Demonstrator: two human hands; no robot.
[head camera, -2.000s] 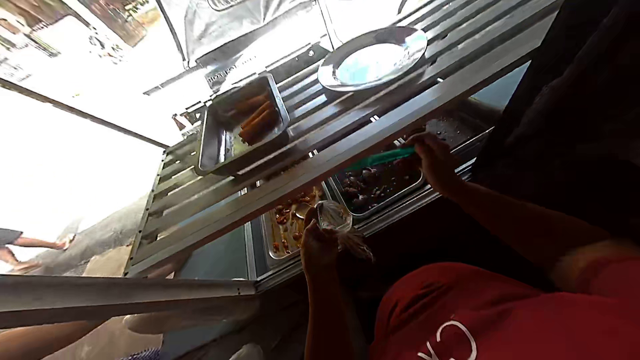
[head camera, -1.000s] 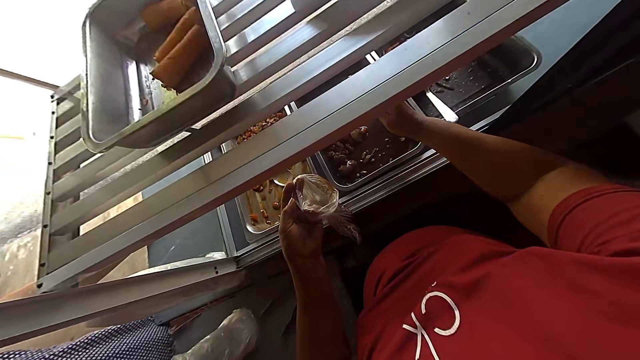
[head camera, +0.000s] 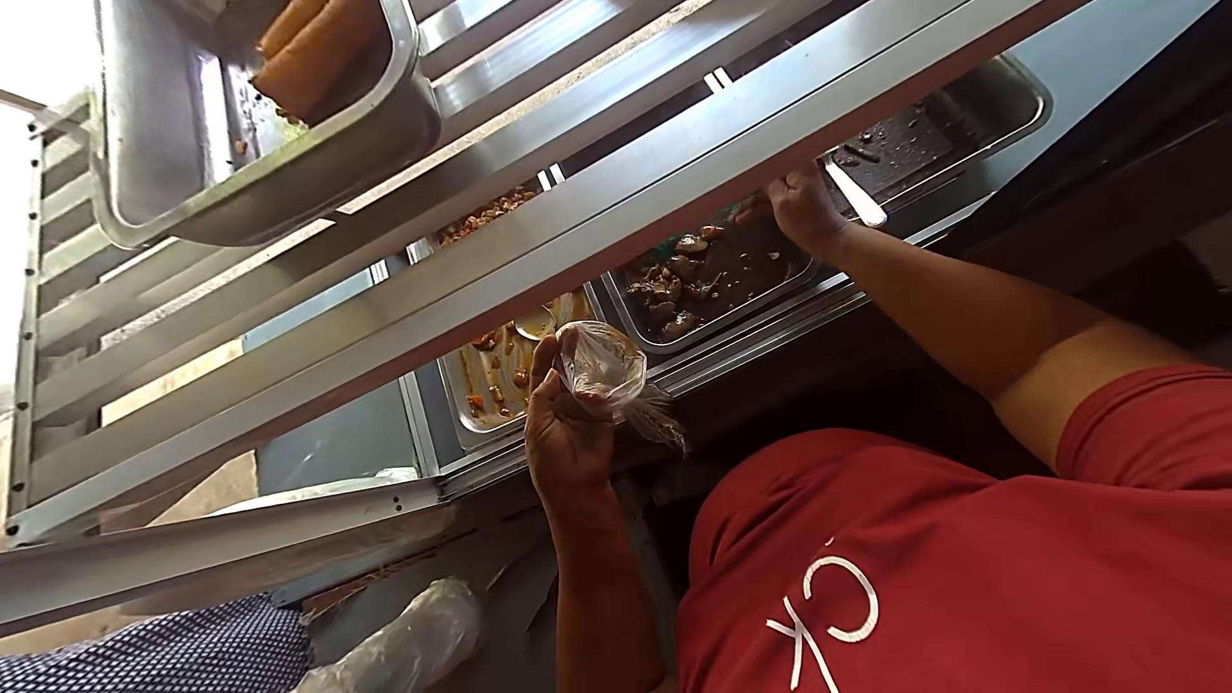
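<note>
My left hand (head camera: 570, 428) holds a small round container lined with a clear plastic bag (head camera: 604, 366), its loose end hanging to the right. It is in front of a metal tray of food in orange-brown sauce (head camera: 496, 390), where a ladle's bowl (head camera: 535, 323) shows. My right hand (head camera: 807, 210) reaches under the metal rail, fingers curled, over the right edge of a tray of dark, saucy meat pieces (head camera: 685, 279). A bit of green (head camera: 664, 250) shows in that tray beside the meat. Whether my right hand grips a utensil is hidden by the rail.
The slatted metal shelf (head camera: 385, 318) crosses above the trays. On it stands a deep metal pan (head camera: 318, 164) with brown fried rolls (head camera: 313, 58). A dark tray (head camera: 1020, 96) with a white handle (head camera: 855, 192) lies at right. Patterned cloth (head camera: 183, 650) and clear plastic (head camera: 414, 640) are lower left.
The green utensil seen in my right hand two seconds ago is no longer visible there. My left hand still holds the bag-lined container. The view has moved closer to the shelf.
</note>
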